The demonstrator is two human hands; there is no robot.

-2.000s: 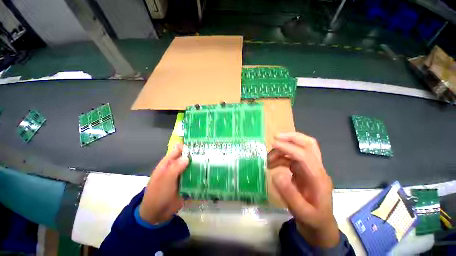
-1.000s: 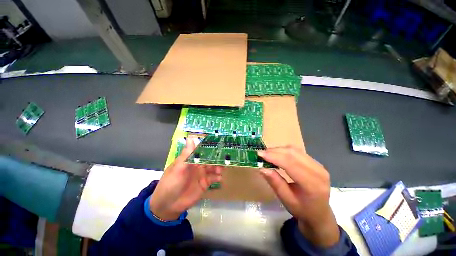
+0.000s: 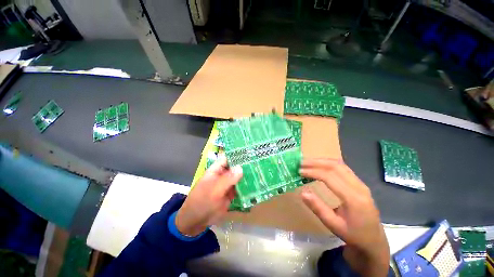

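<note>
A green PCB panel (image 3: 265, 176) with six sections and a dark component band across its middle is held up, tilted and slightly blurred. My left hand (image 3: 208, 197) grips its left edge, thumb on top. My right hand (image 3: 346, 203) is beside the right edge with thumb and fingers apart; whether a fingertip touches the panel I cannot tell. Another green board (image 3: 296, 129) shows partly behind the held panel, over the lower cardboard (image 3: 322, 143). A tan cardboard sheet (image 3: 238, 78) is raised behind. Stacked green panels (image 3: 314, 98) lie at its right.
A dark conveyor belt (image 3: 165, 143) carries green boards at left (image 3: 111, 122) and one at right (image 3: 402, 164). A blue tray (image 3: 410, 258) with cream pieces and another board (image 3: 473, 246) are at lower right. A white-covered ledge (image 3: 132, 211) runs along the near edge.
The held panel has turned from a steep, edge-on tilt to show its face, and is rotated slightly. My right hand has opened beside it. The view has shifted, moving the scene rightward.
</note>
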